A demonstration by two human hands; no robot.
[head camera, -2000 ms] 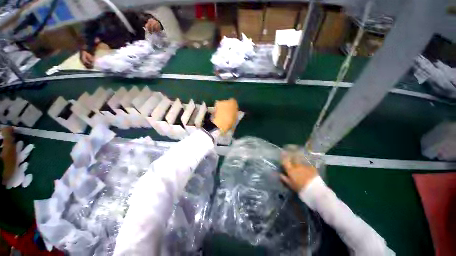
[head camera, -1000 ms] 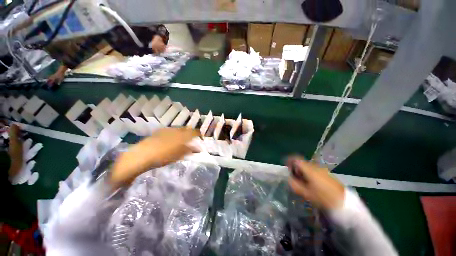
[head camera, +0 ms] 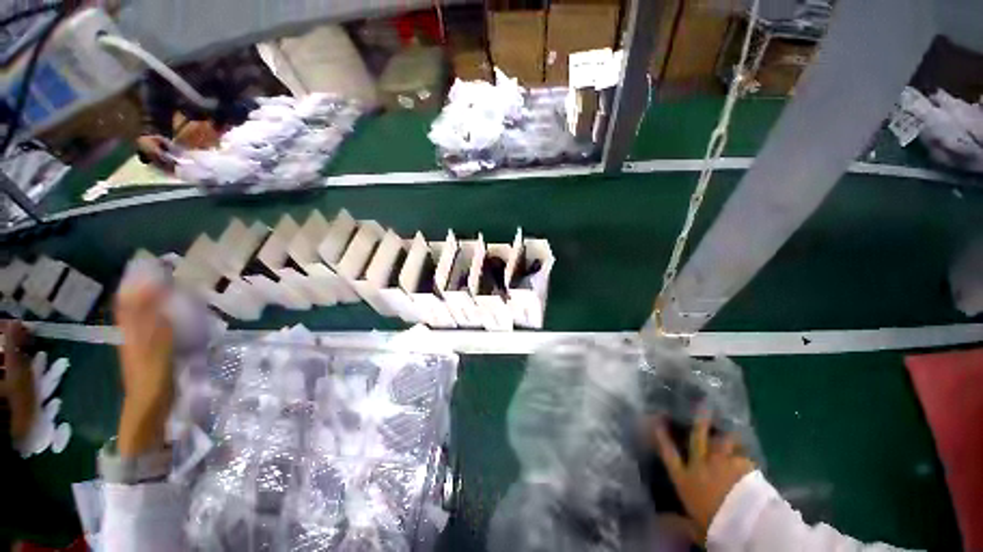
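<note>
My left hand [head camera: 146, 356] is raised at the left, blurred, against pale wrapped pieces [head camera: 192, 334]; I cannot tell if it grips one. My right hand [head camera: 706, 464] is at the right part of a large clear poly bag [head camera: 582, 431] with dark contents, its visible fingers spread and its lower part hidden or blurred. A row of open white cartons [head camera: 431, 302] stands on the green belt; the right-hand ones show dark parts [head camera: 496, 275] inside. Shiny clear packs in rows [head camera: 323, 442] lie between my hands.
A pale rail [head camera: 787, 343] runs along the near belt edge. A slanted grey post [head camera: 808, 162] and a hanging chain [head camera: 706, 173] stand at the right. Across the belt are white piles [head camera: 270, 140] and a person's hand [head camera: 162, 151]. A red sheet [head camera: 954, 421] lies far right.
My left hand has moved from the carton row to the left beside the pale pieces. My right hand, raised a second ago with a dark item, is lower at the poly bag.
</note>
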